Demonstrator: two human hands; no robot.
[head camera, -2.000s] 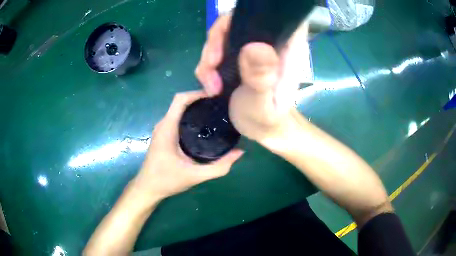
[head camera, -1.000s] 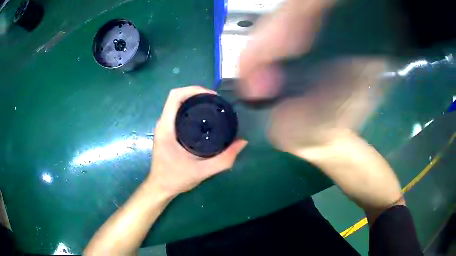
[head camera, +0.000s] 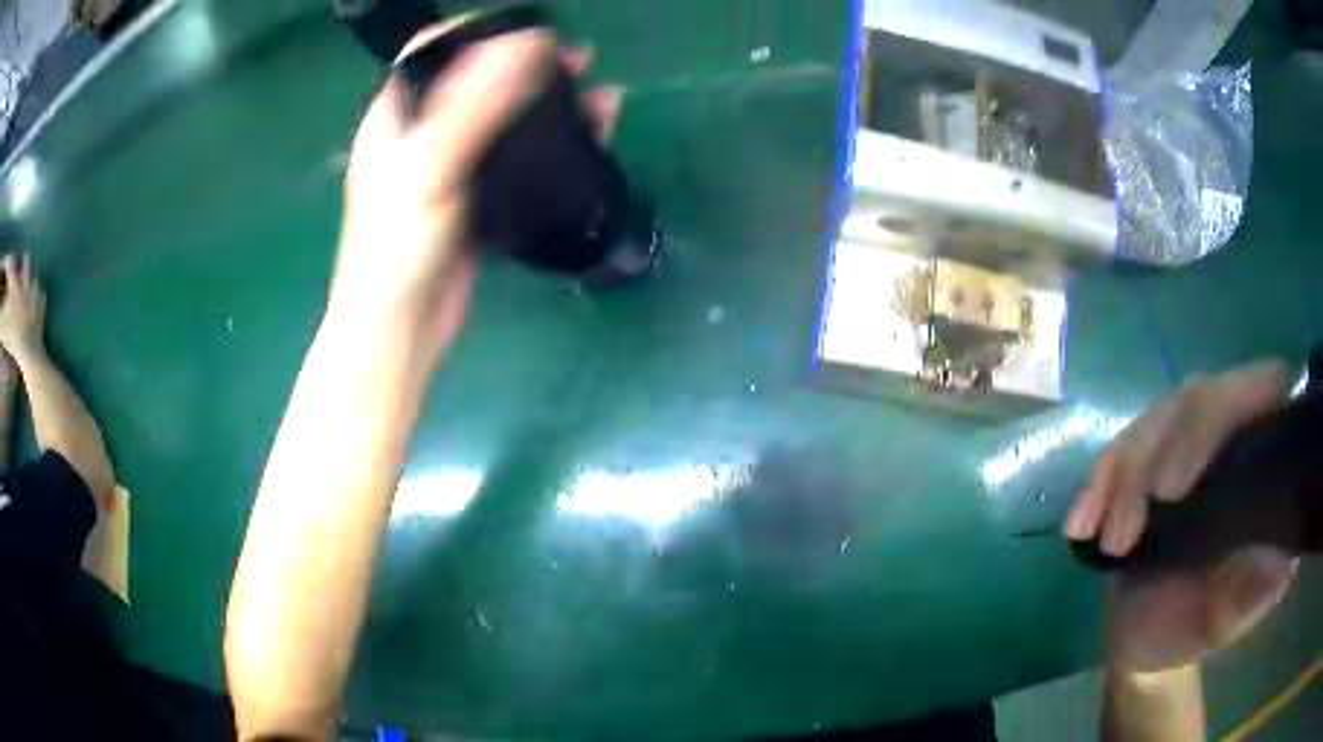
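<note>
My left hand (head camera: 435, 160) is at the upper left, its fingers around a black round housing (head camera: 544, 189) that is tilted on its side above the green bench, its narrow end pointing to the lower right. The housing's screw face is not visible. My right hand (head camera: 1183, 507) is at the right edge and grips the black electric screwdriver (head camera: 1233, 500), partly cut off by the picture's edge. Its thin bit (head camera: 1036, 535) points left, away from the housing.
The white and blue screw feeder (head camera: 987, 218) stands at the upper right, with a brass-coloured outlet (head camera: 975, 302). A clear bag of silvery bits (head camera: 1183, 167) lies beside it. Another person's arm (head camera: 66, 406) rests at the left edge. A dark object (head camera: 389, 21) is behind my left hand.
The view has shifted, showing more of the feeder. My left hand has carried the housing up and left and tipped it over. My right hand has moved the screwdriver down to the right.
</note>
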